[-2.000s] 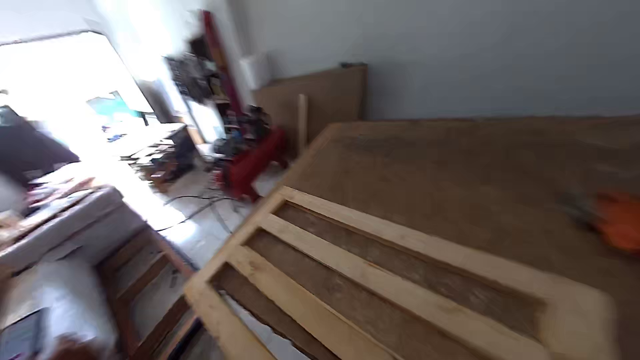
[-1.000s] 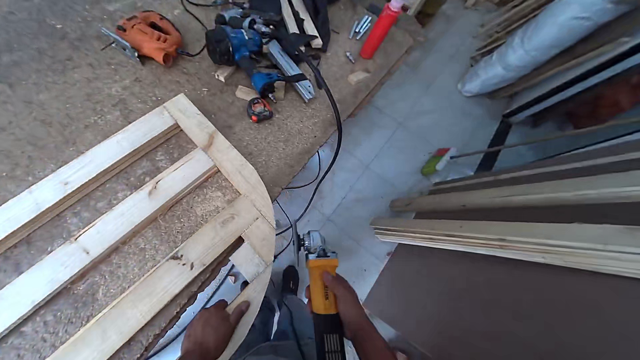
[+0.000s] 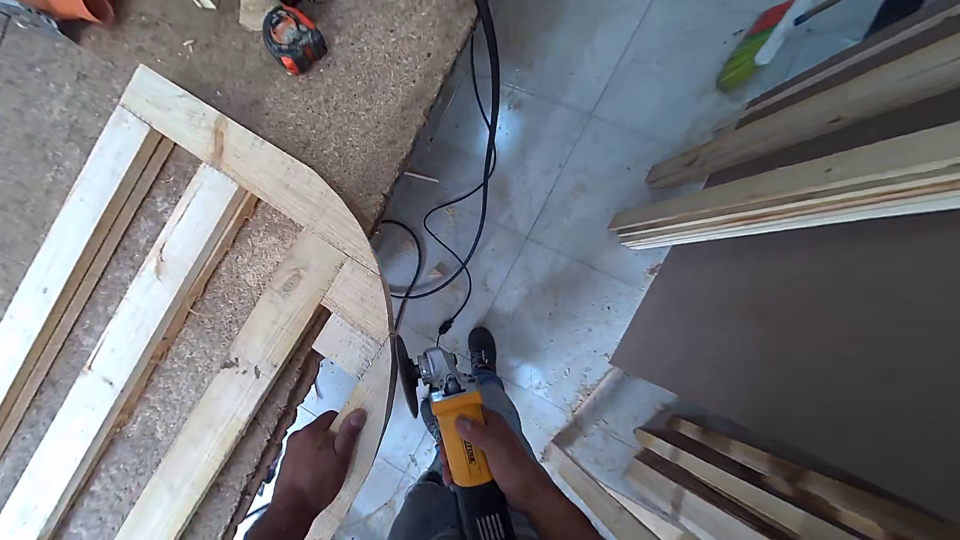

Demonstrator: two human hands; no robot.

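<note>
A slatted wooden frame (image 3: pixel 262 165) with a curved outer edge lies on a particleboard tabletop, its near end over the table's edge. My left hand (image 3: pixel 315 461) grips the curved rail, thumb on top. In my right hand (image 3: pixel 495 454) is a yellow and black angle grinder (image 3: pixel 461 435), held around its body. Its disc (image 3: pixel 407 375) is upright beside the curved edge, at or very near the wood; whether it touches or spins I cannot tell.
A tape measure (image 3: pixel 294 39) and part of an orange tool (image 3: pixel 82 9) lie on the particleboard table (image 3: pixel 375 97). Black cables (image 3: pixel 487 150) hang down to the tiled floor. Stacked wooden boards (image 3: pixel 787 184) and a brown panel (image 3: pixel 795 337) stand at right, near a broom head (image 3: pixel 750 52).
The grinder has come up against or close beside the frame's curved edge; a second ago it was a little apart from it. My left hand stays on the rail. The view has moved closer.
</note>
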